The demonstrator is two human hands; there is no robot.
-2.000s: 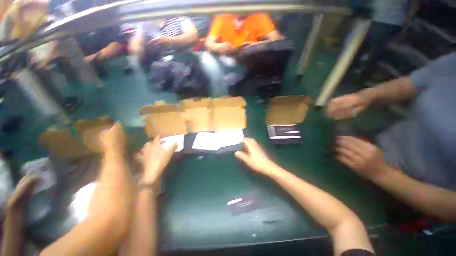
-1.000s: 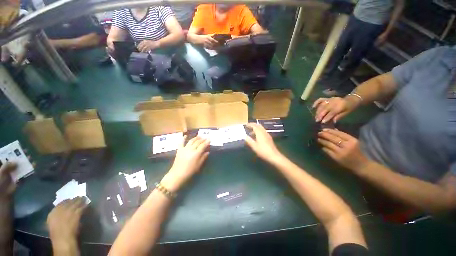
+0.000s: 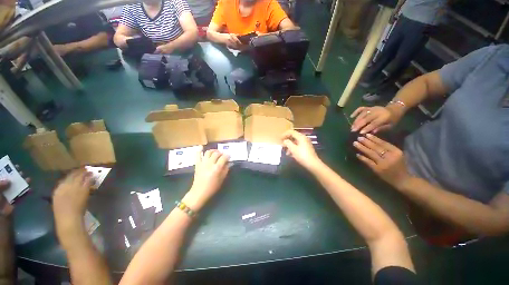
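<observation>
Three open cartons with brown raised lids stand side by side before me, each with a white leaflet on top: the left leaflet (image 3: 185, 158), the middle leaflet (image 3: 234, 150) and the right leaflet (image 3: 265, 153). My left hand (image 3: 212, 167) is at the front of the middle carton, fingertips by its leaflet; whether it grips anything is unclear. My right hand (image 3: 300, 147) has its fingertips at the right edge of the right carton's lid (image 3: 268, 124). A fourth open carton (image 3: 306, 113) stands behind my right hand, with a dark card with white lines in it.
A black card (image 3: 258, 217) lies in front on the green table. Black cards and a white leaflet (image 3: 150, 200) lie left. A neighbour's hand (image 3: 72, 192) reaches to two open cartons (image 3: 92, 146). Another person's hands (image 3: 379, 156) are at right. Black boxes (image 3: 279, 53) stand across the table.
The right carton has moved forward and apart from the middle one. My right hand has moved slightly right and up. The left neighbour's hand has moved up to the cartons with a leaflet.
</observation>
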